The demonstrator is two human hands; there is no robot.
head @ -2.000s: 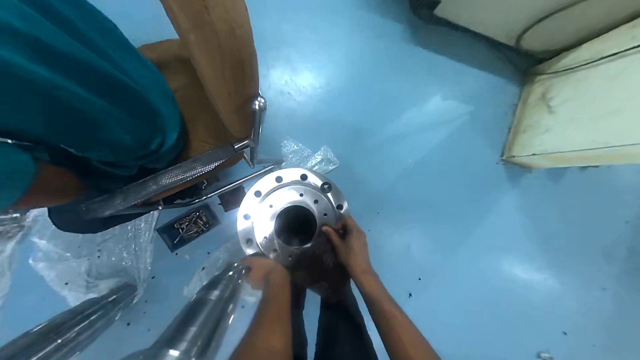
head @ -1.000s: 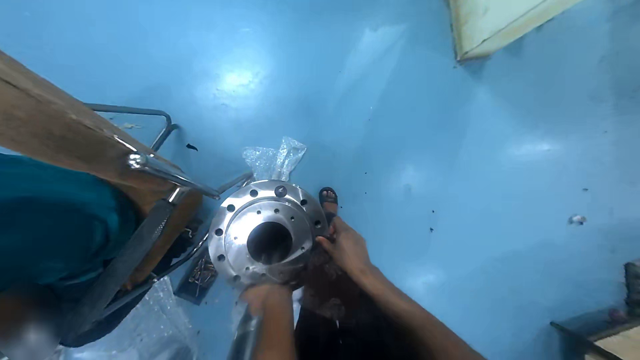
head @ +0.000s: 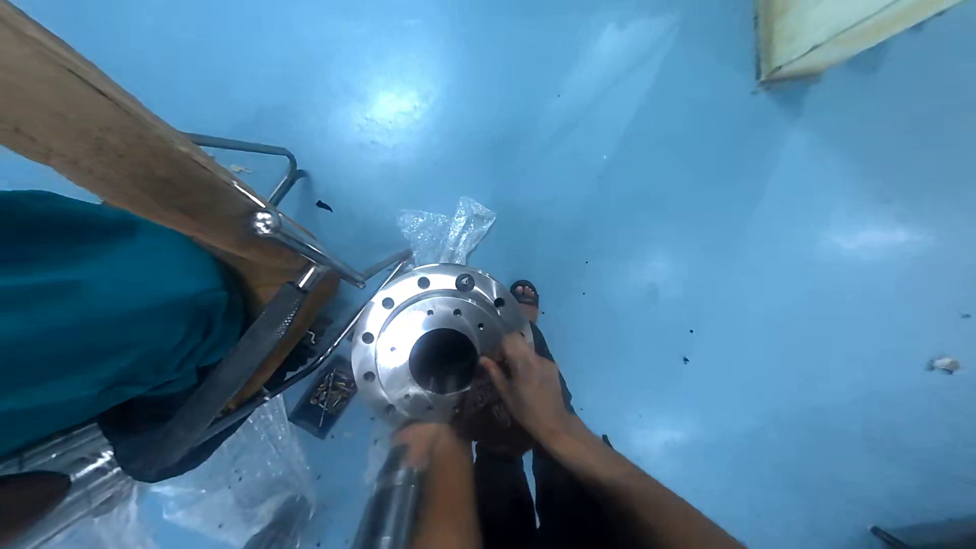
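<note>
A round silver metal flange (head: 393,328) with a ring of bolt holes and a dark central bore faces up in front of me. My right hand (head: 530,381) lies on its right side, thumb near the edge of the bore and fingers bent over the face. My left hand (head: 427,442), blurred, is at the lower edge, beside the end of a shiny metal cylinder (head: 393,496). Whether its fingers close on the flange or the cylinder is not clear. One bolt hole at the top looks filled by a dark round piece (head: 465,282).
At left, a person in a teal garment (head: 99,305) is beside a long brown beam-like piece (head: 137,145) and a knurled metal bar (head: 252,366). A dark tray of small metal parts (head: 332,393), clear plastic wrap (head: 454,229) and a cream box-like object (head: 831,38) rest on the blue floor.
The view has shifted. My right hand has moved from the flange's outer edge farther onto its face, close to the bore.
</note>
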